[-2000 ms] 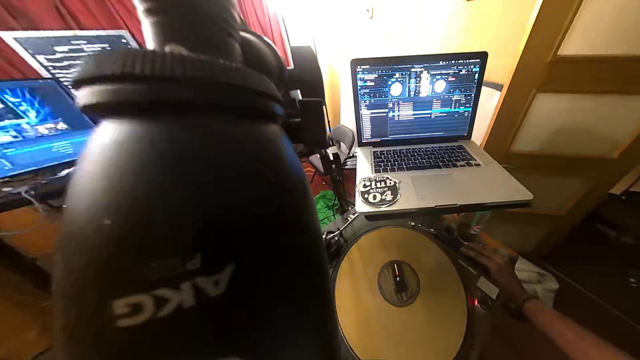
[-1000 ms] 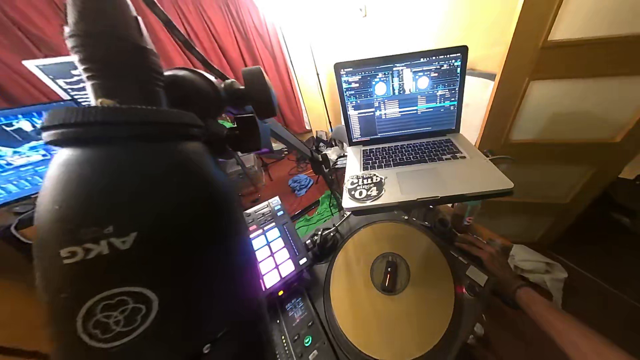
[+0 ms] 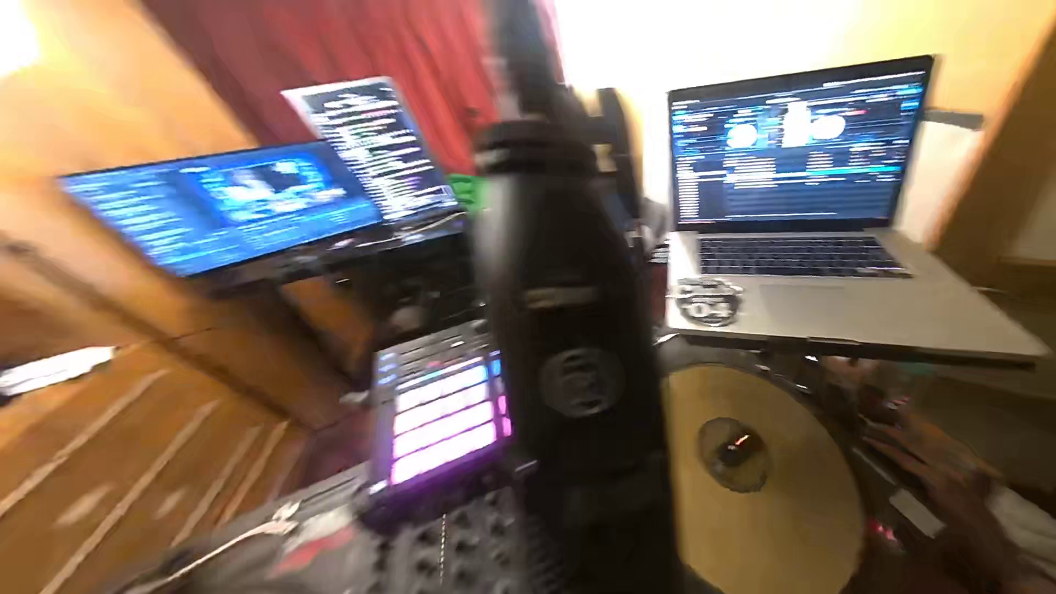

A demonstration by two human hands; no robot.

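Observation:
My right hand (image 3: 932, 454) lies at the right side of the turntable, beside the gold record (image 3: 767, 528), its fingers blurred and pointing toward the laptop. Whether it touches the deck's edge or a control there cannot be told. My left hand does not show. A black AKG microphone (image 3: 577, 330) stands upright close to the camera and hides part of the gear. Left of it is a pad controller (image 3: 445, 421) with lit white and purple pads, above a mixer (image 3: 445, 553) with knobs. A laptop (image 3: 792, 305) with DJ software sits behind the record.
A blue-lit monitor (image 3: 239, 198) and a second screen (image 3: 375, 148) stand at the back left, before a red curtain (image 3: 330, 41). Wooden drawers or panels (image 3: 124, 470) fill the lower left. A cable (image 3: 223, 549) runs along the near left. A wooden door frame rises at the far right.
The view has swung to the left, bringing both screens and the wooden furniture further into sight. My right hand remains beside the turntable.

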